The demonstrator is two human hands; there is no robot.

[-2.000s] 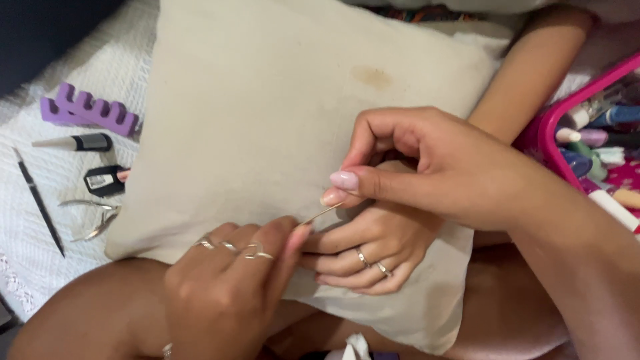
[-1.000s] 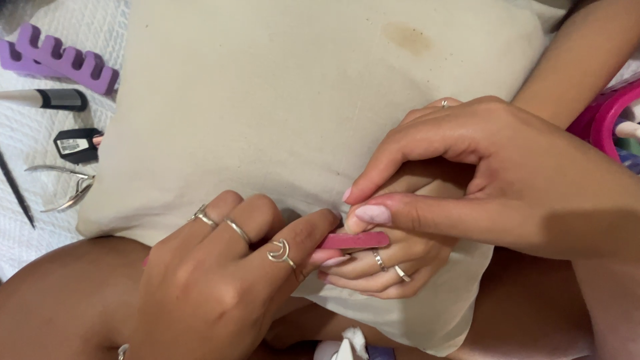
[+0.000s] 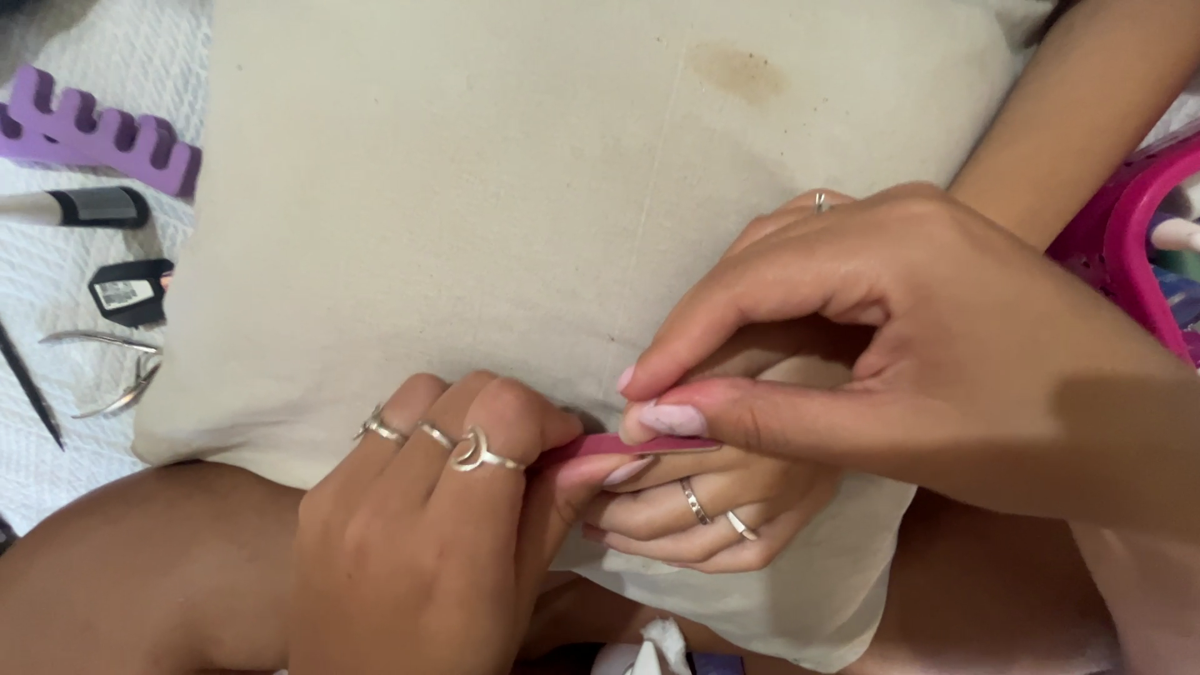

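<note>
Between the thumb and fingers of my left hand (image 3: 441, 506) is a pink nail file (image 3: 609, 446), its far end reaching under a fingertip of another person's hand (image 3: 694, 511). My right hand (image 3: 844, 309) pinches that fingertip between thumb and index finger. The other person's hand wears two rings and rests palm down on a beige pillow (image 3: 450, 187), partly hidden beneath my right hand. Several silver rings are on my left hand.
Purple foam toe separators (image 3: 103, 131), a black-and-white tube (image 3: 84, 206), a black labelled item (image 3: 131, 292), metal nippers (image 3: 122, 375) and a dark slim tool (image 3: 28, 384) lie at left. A pink basket (image 3: 1125, 234) with bottles stands at right.
Two seconds ago the file showed as a thin edge between the hands; its pink face showed one second ago and is seen more edge-on now. The view has come closer to the hands.
</note>
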